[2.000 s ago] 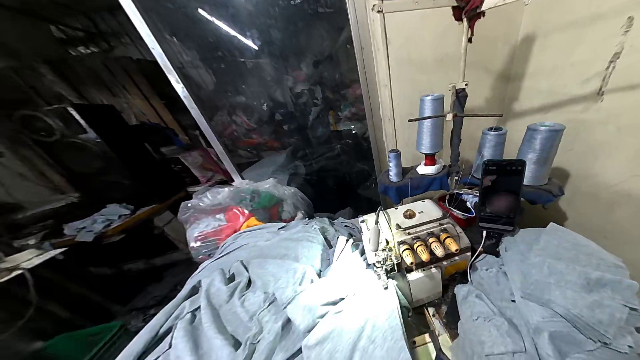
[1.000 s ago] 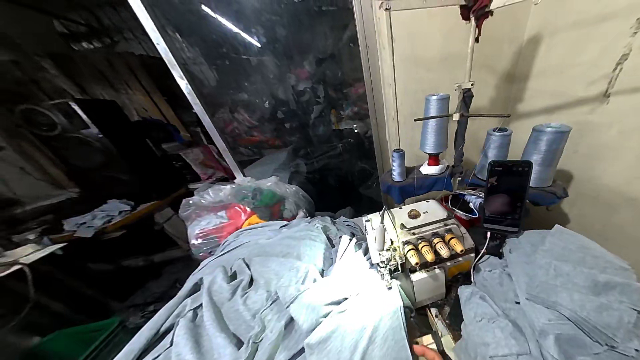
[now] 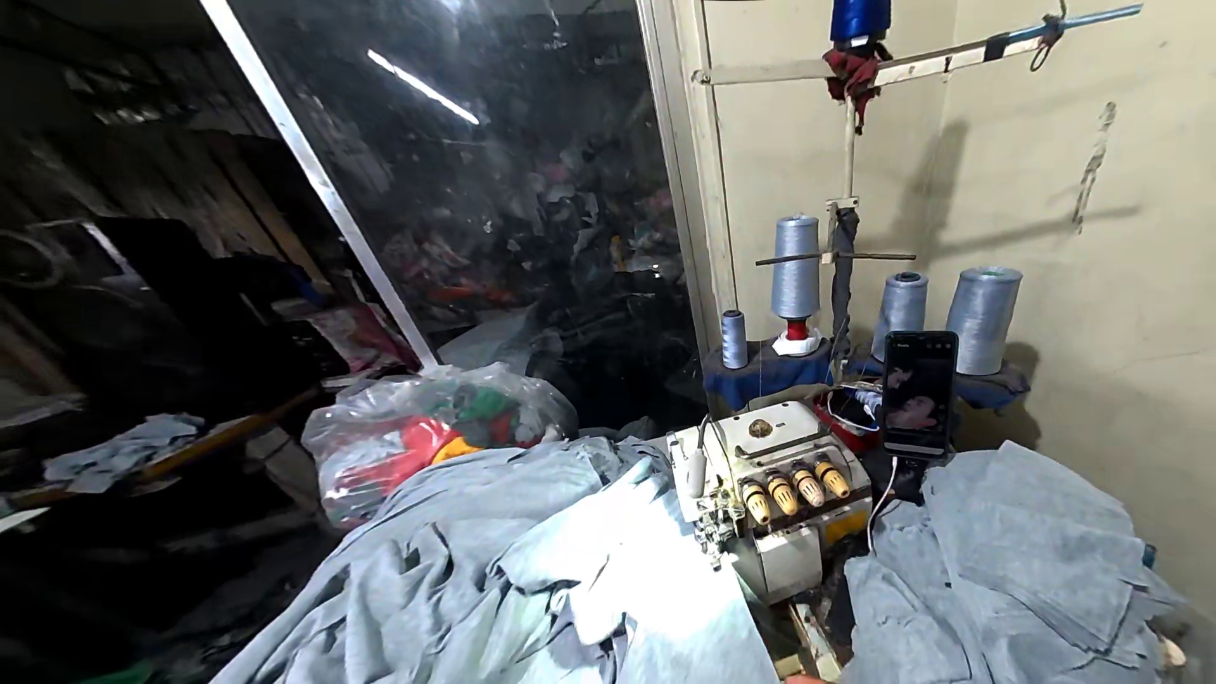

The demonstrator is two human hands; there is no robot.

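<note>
A sliver of what looks like my left hand [image 3: 803, 679] shows at the bottom edge, below the overlock sewing machine [image 3: 779, 456]; its fingers and any hold are hidden. At the lower right, a small skin-toned patch, perhaps my right hand [image 3: 1170, 652], shows beside a pile of grey-blue fabric pieces [image 3: 1035, 560]; its grip cannot be told. More grey-blue fabric [image 3: 446, 579] spreads left of the machine, brightly lit near the needle and presser foot area [image 3: 714, 532]. Several striped tension knobs [image 3: 782, 493] line the machine's front.
Pale blue thread cones [image 3: 796, 266] stand behind the machine beside a thread stand pole [image 3: 848, 152]. A phone [image 3: 919, 394] with a white cable stands upright at the machine's right. A clear plastic bag [image 3: 366, 437] of coloured cloth lies left, before a glass panel [image 3: 532, 190].
The view has tilted up somewhat since the last frame. A bit of a hand appears at the bottom edge below the machine, absent two seconds ago. The fabric piles look much the same.
</note>
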